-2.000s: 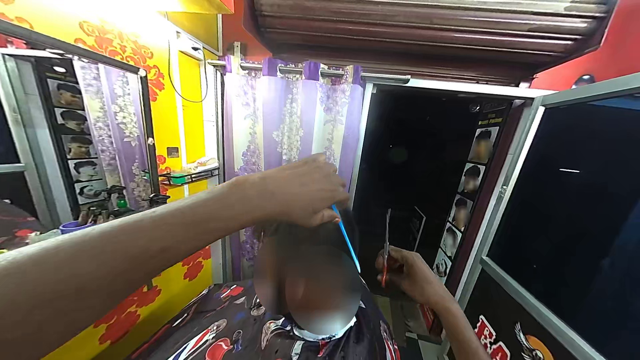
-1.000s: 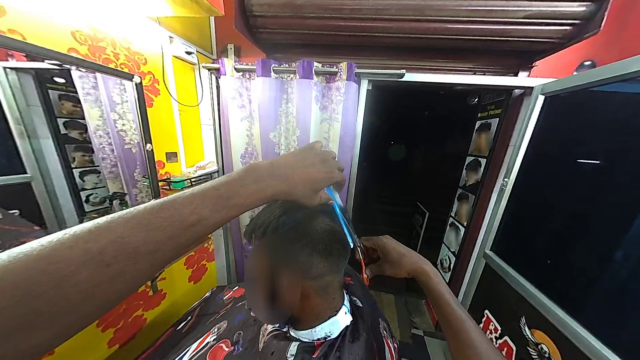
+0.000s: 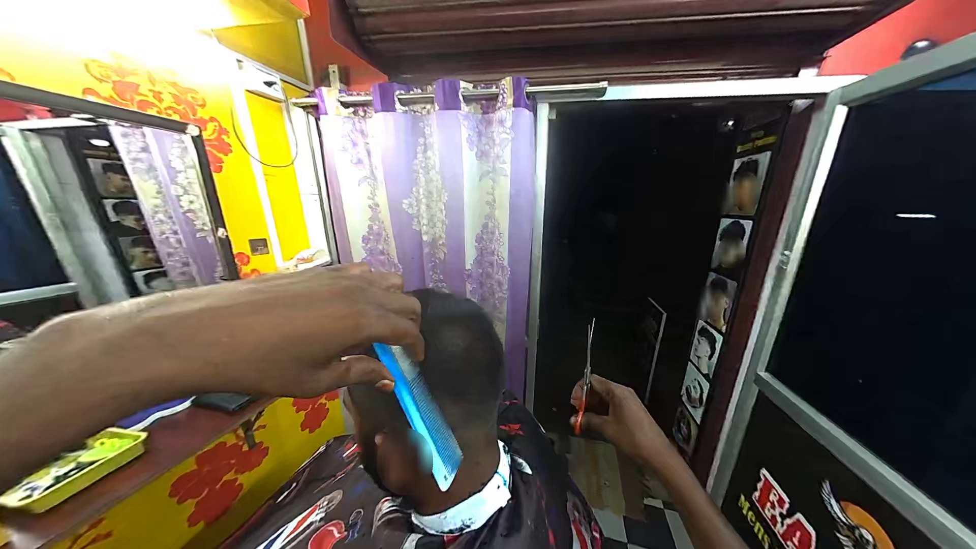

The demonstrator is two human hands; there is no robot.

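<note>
My left hand [image 3: 366, 328] grips a blue comb [image 3: 423, 423] by its upper end. The comb slants down across the side and back of a seated person's head [image 3: 461, 358], near the ear, teeth toward the nape. To the right of the head, apart from it, my right hand [image 3: 610, 415] holds scissors [image 3: 587, 374] with red-orange handles, blades pointing up and nearly together. A white neck strip [image 3: 473, 507] circles the person's neck above a dark patterned cape [image 3: 328, 526]. The front of the head is hidden from view.
A counter [image 3: 175, 438] with a yellow-green tray [image 3: 76, 469] stands at the left below a wall mirror [image 3: 152, 206]. Beyond the person hangs a purple and white curtain [image 3: 427, 198]. A dark doorway and a framed glass door [image 3: 877, 305] are on the right.
The comb has moved from behind the head down to its side near the ear. My right hand with the scissors, close to the comb one second ago, is now apart from it.
</note>
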